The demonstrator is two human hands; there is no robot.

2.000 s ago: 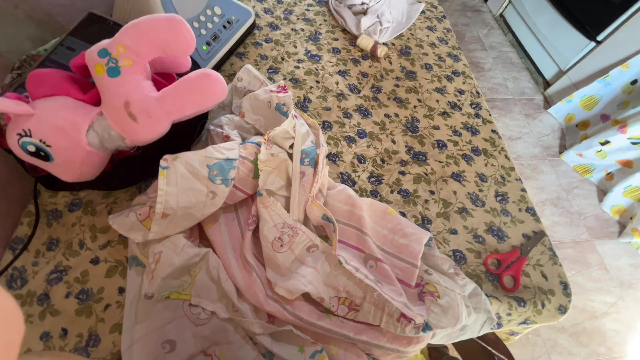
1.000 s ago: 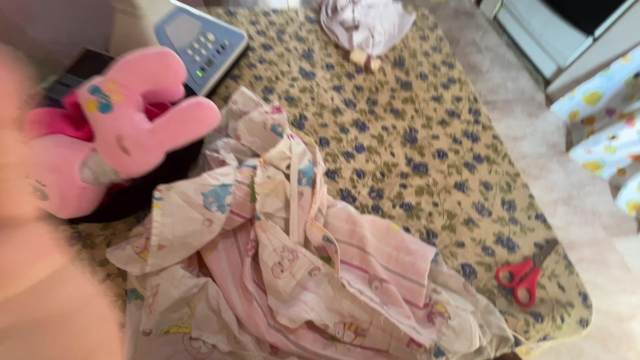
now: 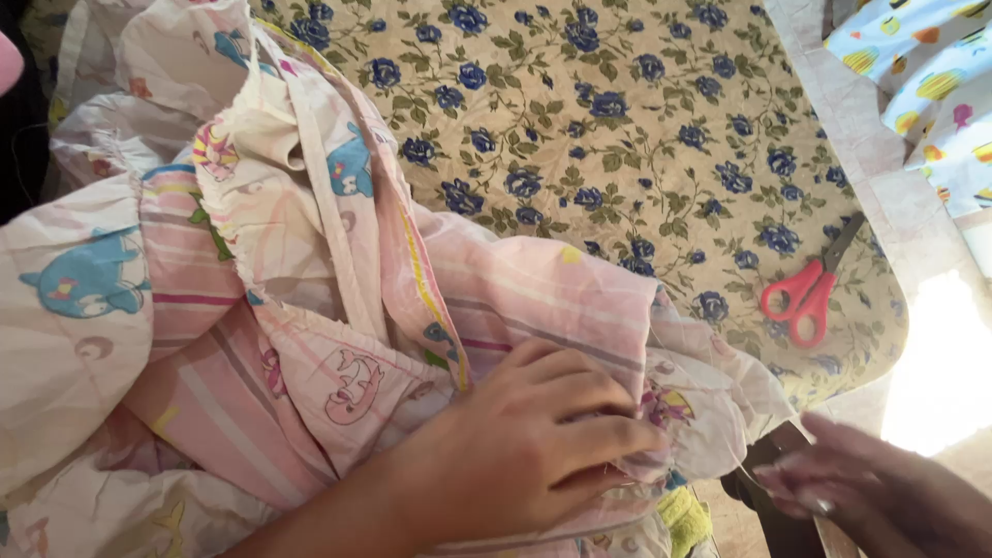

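Observation:
Pink and white printed fabric (image 3: 542, 287) with stripes and cartoon animals lies bunched over the table. My left hand (image 3: 542, 434) rests on its lower right part, fingers bent, with a fold of the cloth pinched under them. Just right of the fabric's edge is my right hand (image 3: 860, 488), blurred, its thumb and fingertips close together at a thin pale thread (image 3: 748, 465). The thread runs toward the cloth near my left hand. Whether a needle is there I cannot tell. Red-handled scissors (image 3: 798, 302) lie above my right hand, blades pointing to the upper right.
A floral cloth (image 3: 604, 155) covers the table, whose rounded corner is at the right. Beyond it are floor tiles and a patterned light-blue cloth (image 3: 938, 85). A yellow-green towel (image 3: 683, 519) shows below the fabric. Part of a pink thing (image 3: 8, 62) shows at the left edge.
My left hand has come onto the fabric, and my right hand now shows beside its right edge. The view has moved closer to the fabric.

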